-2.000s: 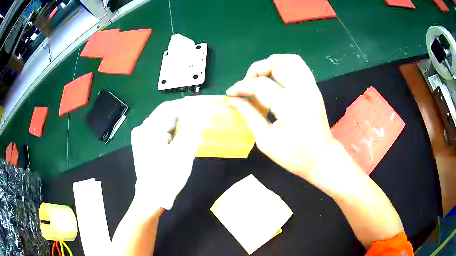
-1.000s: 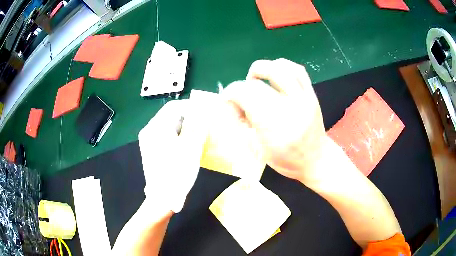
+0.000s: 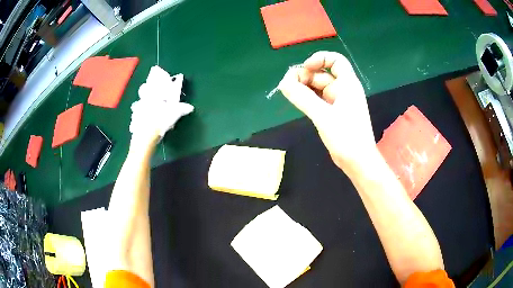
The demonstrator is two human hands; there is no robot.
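My left hand (image 3: 156,111), in a white glove, is on the white-based box (image 3: 175,84) on the green belt at upper left. The glove covers most of the box, and the fingers' hold is partly hidden. My bare right hand (image 3: 326,93) is raised over the belt, right of centre, with a small clear sticker (image 3: 273,91) pinched at its fingertips. A curled label sheet (image 3: 247,170) with a yellow edge lies on the black mat between my arms. A second label sheet (image 3: 277,246) lies flat nearer to me.
Red foam pads (image 3: 298,22) and a black box (image 3: 93,151) sit on the belt. A larger red sheet (image 3: 415,151) lies right of my right arm. White paper strips (image 3: 94,242), a yellow roll (image 3: 64,254) and dark plastic wrap (image 3: 21,236) are at left; a tape dispenser (image 3: 495,63) is at right.
My left hand has let go of the label sheet and moved up-left onto the box. The sheet now lies on the mat. My right hand has moved away with the clear sticker. Belt items have shifted left and down.
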